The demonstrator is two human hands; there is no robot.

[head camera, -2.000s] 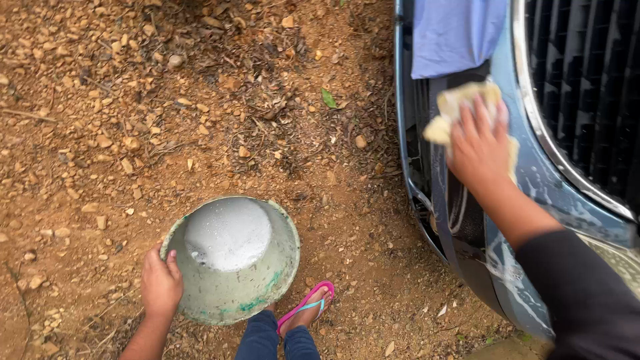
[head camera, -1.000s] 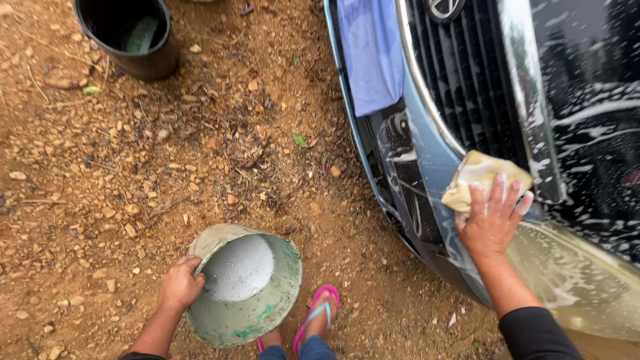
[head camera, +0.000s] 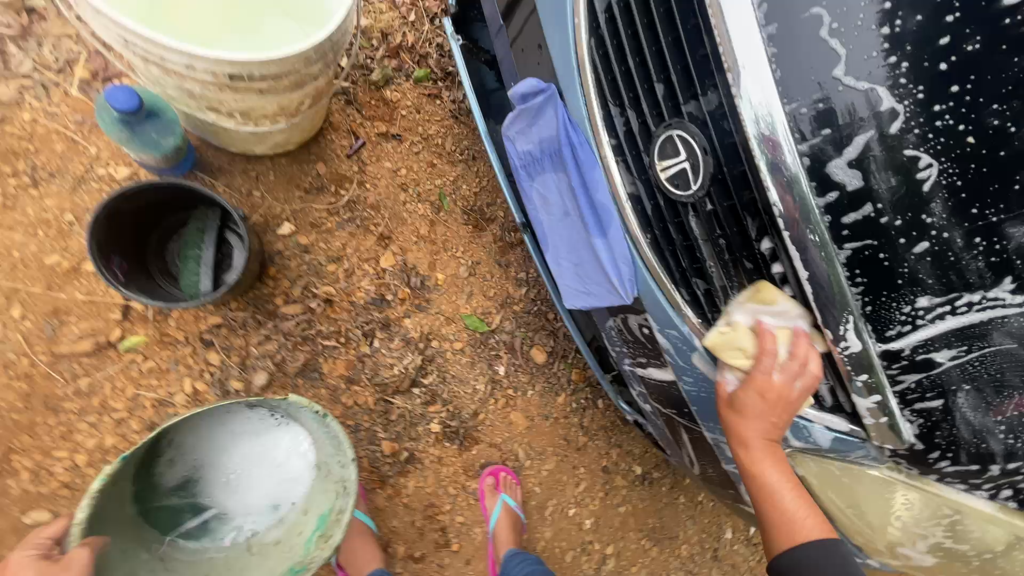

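Note:
My right hand [head camera: 772, 384] presses a soapy yellowish cloth [head camera: 748, 340] on the lower end of the car's black grille [head camera: 656, 72], beside the chrome trim [head camera: 800, 184]. Suds streak the dark hood [head camera: 944, 240] and the headlight [head camera: 904, 504]. At the lower left my left hand [head camera: 52, 552], partly cut off by the frame edge, grips the rim of a worn green basin [head camera: 320, 480] that is tilted and holds foamy water [head camera: 248, 456]. A blue cloth [head camera: 568, 200] lies over the bumper, left of the grille.
Upper left stand a large white bucket [head camera: 232, 104] of cloudy liquid, a green bottle with a blue cap [head camera: 148, 132], and a black bucket [head camera: 172, 300] with a green-and-grey object inside. My feet in pink flip-flops [head camera: 500, 500] stand on stony brown ground [head camera: 416, 352] by the bumper.
My right hand has moved with the cloth from the bodywork beside the grille onto the grille's lower end. My left hand still holds the basin. The view has shifted, bringing the white bucket and bottle in.

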